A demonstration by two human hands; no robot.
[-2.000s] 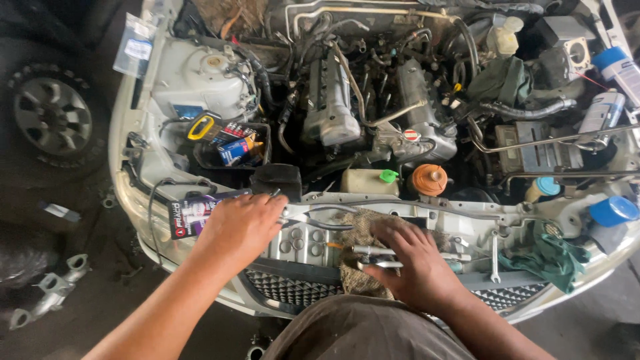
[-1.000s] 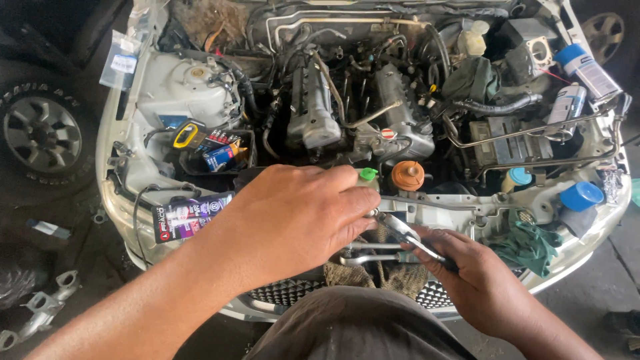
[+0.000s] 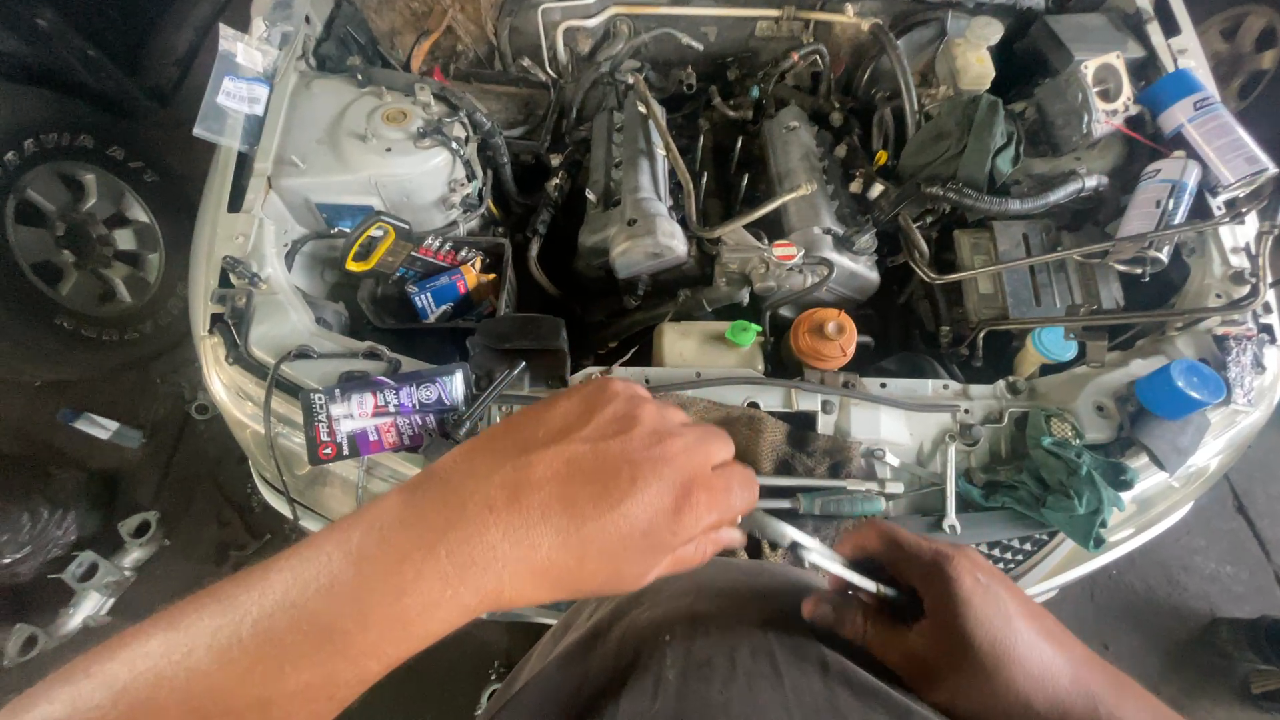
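My right hand point(image 3: 920, 610) grips a metal hand tool point(image 3: 820, 552), blurred, with a dark handle end; its exact kind I cannot tell. The tool's far end meets the curled fingers of my left hand point(image 3: 640, 490), which pinch something small, mostly hidden by the hand. Beyond my fingers, a brown cloth point(image 3: 790, 440) lies on the car's front crossmember, with a screwdriver with a translucent green handle point(image 3: 840, 503) and a metal bar tool point(image 3: 830, 485) beside it. A combination wrench point(image 3: 951, 485) lies farther right, next to a green glove point(image 3: 1060, 485).
The open engine bay holds two valve covers point(image 3: 630, 210), a white reservoir with a green cap point(image 3: 705, 345) and an orange-capped reservoir point(image 3: 822, 338). A carded sealant tube point(image 3: 385, 412) lies at the left front edge. Spray cans point(image 3: 1155, 210) and metal pipes point(image 3: 1100, 240) rest at the right.
Two seconds ago my hands were apart over the front crossmember, the left near pliers. They have come together nearer my body, the tool of my right hand now meeting my left fingers.
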